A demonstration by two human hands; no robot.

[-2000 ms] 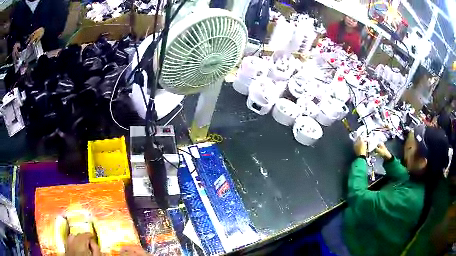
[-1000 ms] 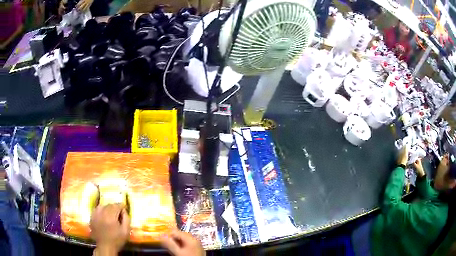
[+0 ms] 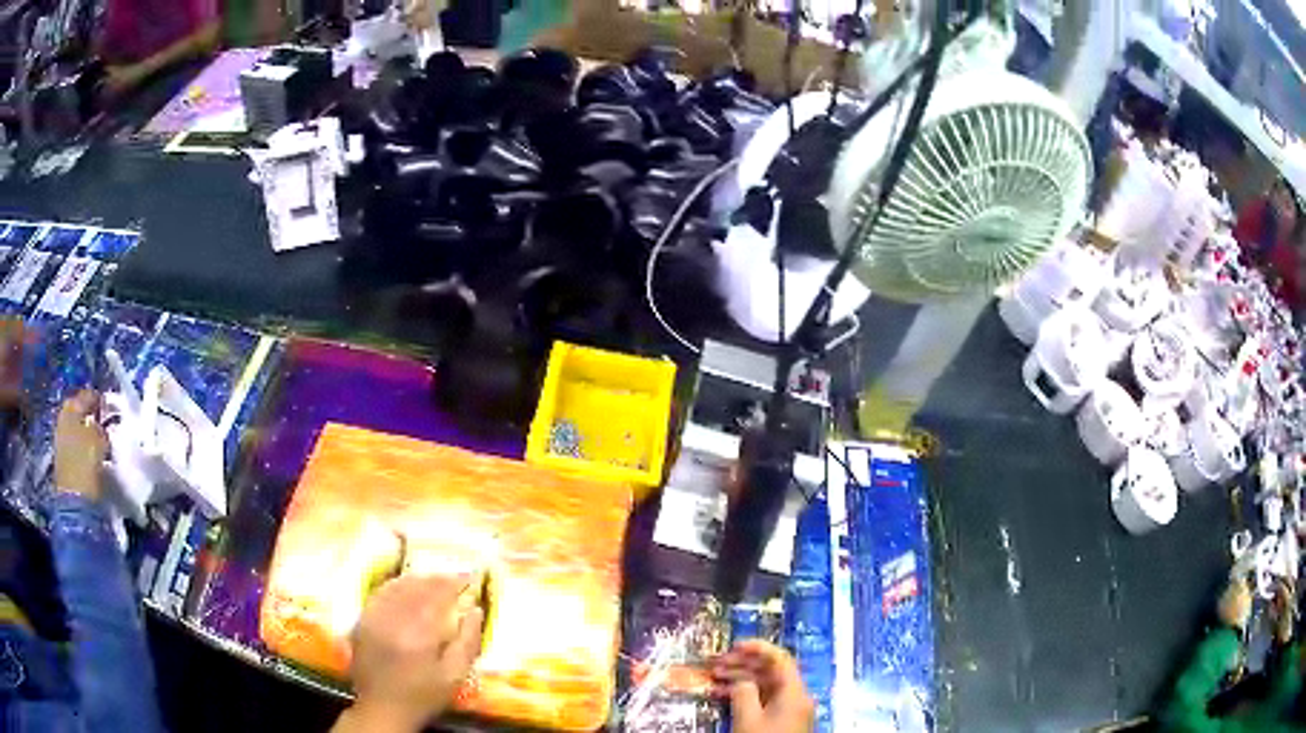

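My left hand [image 3: 418,644] is on the orange padded rest [image 3: 330,516], over its curved slots, with its fingers curled. Glare and the hand itself hide whether it holds anything. My right hand [image 3: 766,690] is right of the pad, over a shiny plastic sheet at the bottom edge, thumb and fingers close together. Whether something small is between them is too blurred to tell. The dark electric screwdriver [image 3: 756,501] hangs upright in front of the grey-white screw feeder [image 3: 688,494]. The yellow screw bin [image 3: 653,415] behind the pad holds small silver screws [image 3: 566,437].
Black parts [image 3: 552,215] are piled at the back. A fan [image 3: 988,186] stands behind the feeder. White housings [image 3: 1146,487] are heaped right. At left, another person's hand [image 3: 79,444] is at a white unit [image 3: 179,430]. A green sleeve [image 3: 1210,680] shows lower right.
The view has turned left, so the bench has shifted right in the picture. My right hand has moved from the pad's lower right edge to beyond it. My left hand stays on the pad.
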